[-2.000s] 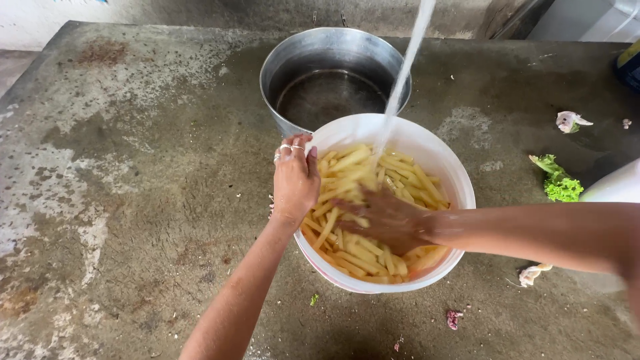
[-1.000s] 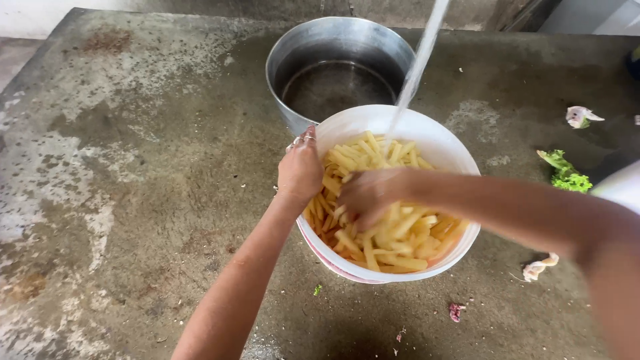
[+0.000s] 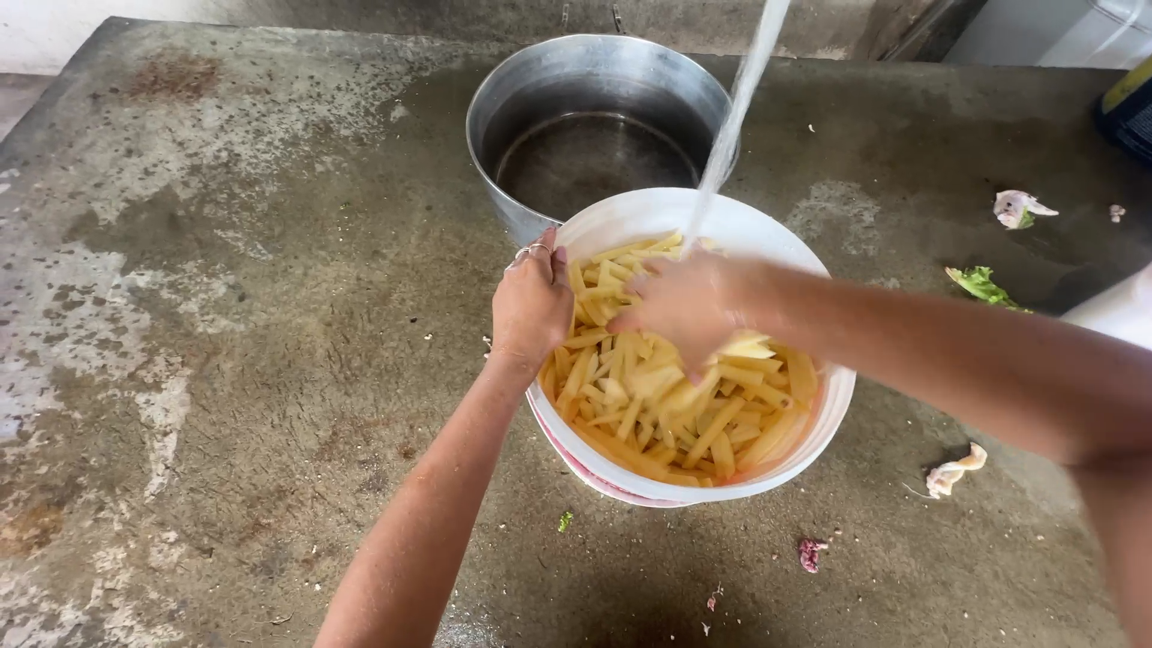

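Note:
A white plastic bucket (image 3: 832, 405) holds many raw potato sticks (image 3: 630, 387), with water around them. My left hand (image 3: 533, 301), rings on its fingers, grips the bucket's rim at the left. Over the potato sticks, inside the bucket, is my right hand (image 3: 688, 306), blurred, its fingers spread and touching the sticks; whether it holds any cannot be told. A stream of water (image 3: 740, 99) falls from above into the bucket near the right hand's fingers.
A metal pot (image 3: 513, 202) stands just behind the bucket on the concrete counter (image 3: 270, 378). To the right lie a green leaf scrap (image 3: 985, 286) and pale peelings (image 3: 956, 470). A dark container (image 3: 1129, 112) and a white object (image 3: 1116, 310) are at the right edge.
My right hand has moved about within the bucket among the potato sticks, which have shifted. My left hand has stayed on the rim, and the water has kept running.

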